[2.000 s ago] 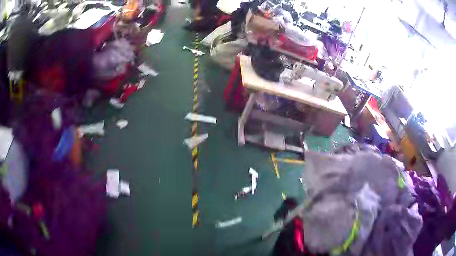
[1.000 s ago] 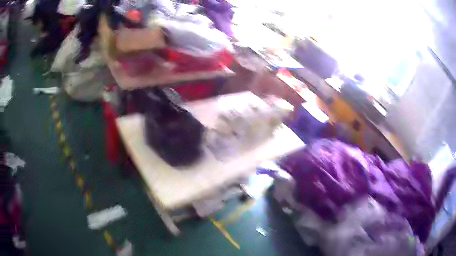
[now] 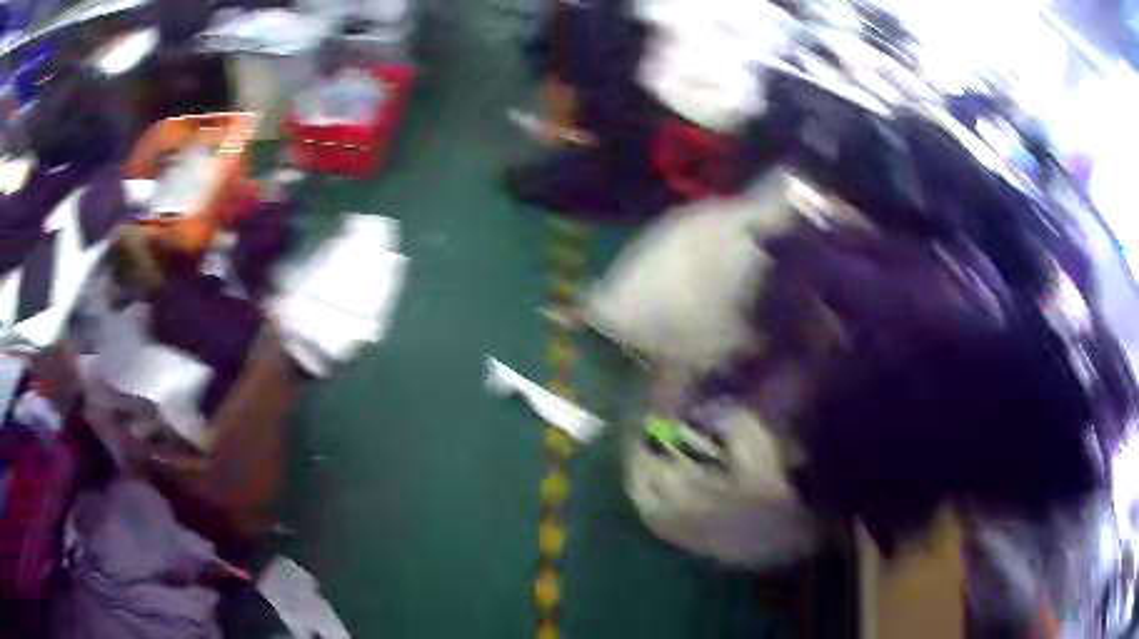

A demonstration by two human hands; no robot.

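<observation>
Neither of my hands is in view. Nearest in front of me on the right is a heap of dark purple cloth [image 3: 937, 375], blurred. It lies over and beside pale, full sacks or bundles [image 3: 718, 499] standing on the floor. A small bright green piece [image 3: 665, 434] shows on the lower bundle. A white strip of scrap [image 3: 545, 399] lies on the green floor across the yellow-black tape [image 3: 551, 537].
On the left are a brown box [image 3: 250, 437] with cloth and papers, grey cloth [image 3: 138, 549], an orange crate [image 3: 187, 181] and a red crate [image 3: 356, 119]. White sheets [image 3: 347, 293] lie by the aisle. A cardboard piece [image 3: 918, 580] is at lower right.
The view has moved along the aisle. The sewing table and bright purple heap are out of view; the pale bundles are nearer, and the crates and brown box show at left.
</observation>
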